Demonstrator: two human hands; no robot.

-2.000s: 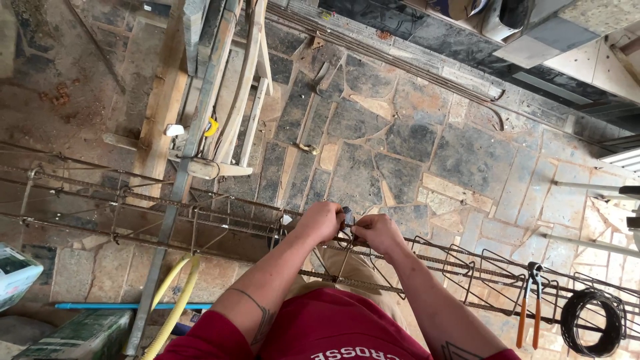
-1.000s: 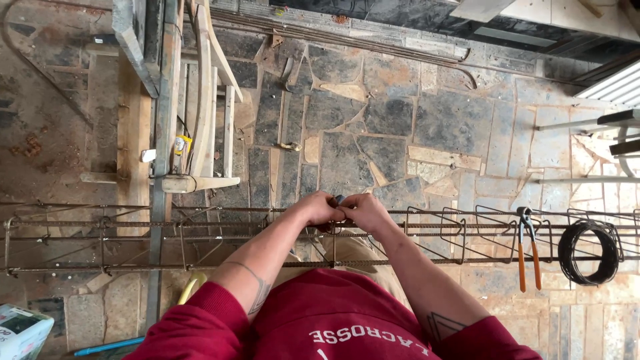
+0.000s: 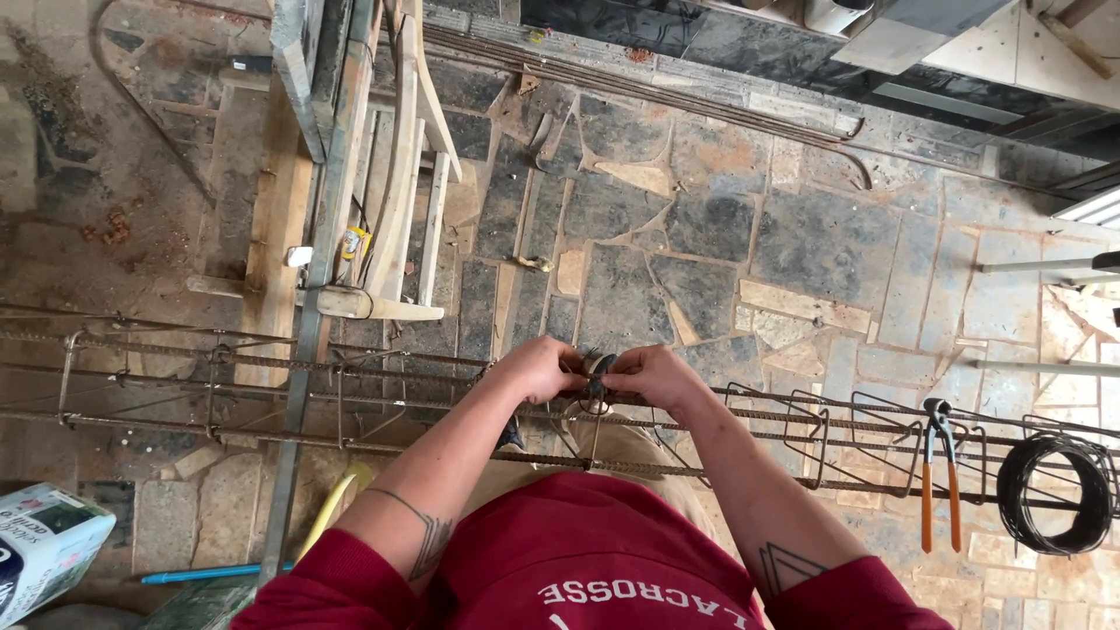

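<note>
A long rebar cage (image 3: 455,389) of ribbed bars and square stirrups runs across the view in front of my body. My left hand (image 3: 544,372) and my right hand (image 3: 652,376) meet at one stirrup near the middle of the cage. Their fingertips pinch at the bars there, apparently on thin tie wire too small to make out clearly. Part of a dark and pale rounded thing shows between the hands; I cannot tell what it is. To the right, end-cutting nippers (image 3: 939,472) with orange handles hang on the cage, beside a coil of black tie wire (image 3: 1015,507).
A metal bar (image 3: 302,385) crosses the cage at the left, by a wooden chair frame (image 3: 402,175) and a timber board (image 3: 262,254). Long rebars (image 3: 647,87) lie on the stone floor. A printed package (image 3: 52,542), a blue tube (image 3: 201,573) and a yellow hose (image 3: 332,507) are at lower left.
Both hands stay together at the middle of the cage, with small shifts of the fingers. The view has turned and shifted between frames.
</note>
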